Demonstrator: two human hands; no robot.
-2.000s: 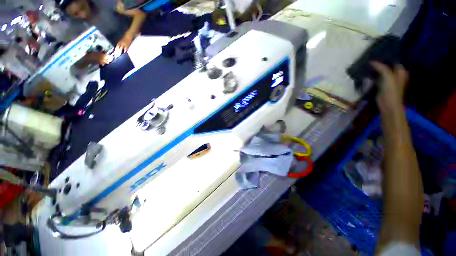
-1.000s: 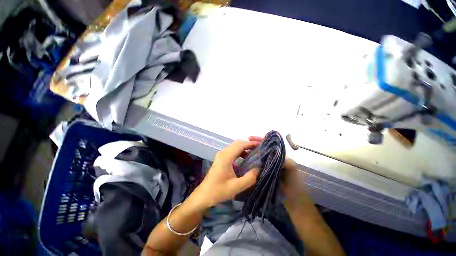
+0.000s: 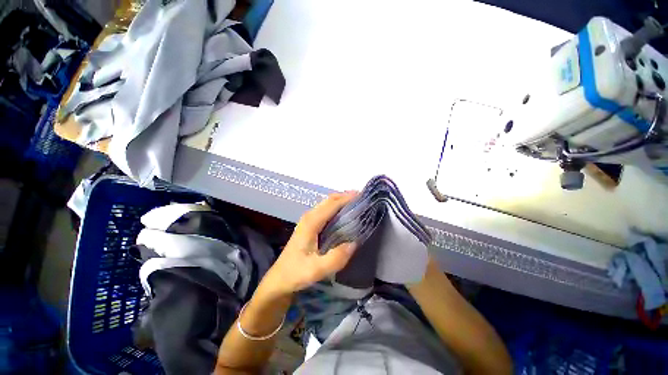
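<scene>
A folded stack of dark grey cut panels (image 3: 403, 253) is held over the front edge of the table, near the wearer's lap. My left hand (image 3: 311, 245) grips its left side, with the thumb in front and the fingers behind. My right hand is mostly hidden behind the right side of the stack; only the wrist and forearm show clearly, so its grip cannot be told. The white sewing machine head (image 3: 597, 95) stands to the right, with its needle area above the bed. Neither hand touches it.
A pale grey and dark cloth heap (image 3: 157, 80) lies on the table (image 3: 351, 95) at left. A blue basket (image 3: 84, 293) with grey, white and dark cloth stands below it. A pale blue scrap (image 3: 641, 267) and a red handle (image 3: 649, 313) are at the right edge.
The view has swung from the machine's right end to its left. My right hand came from the right side to the stack. The stack has since opened out, showing a flat grey face.
</scene>
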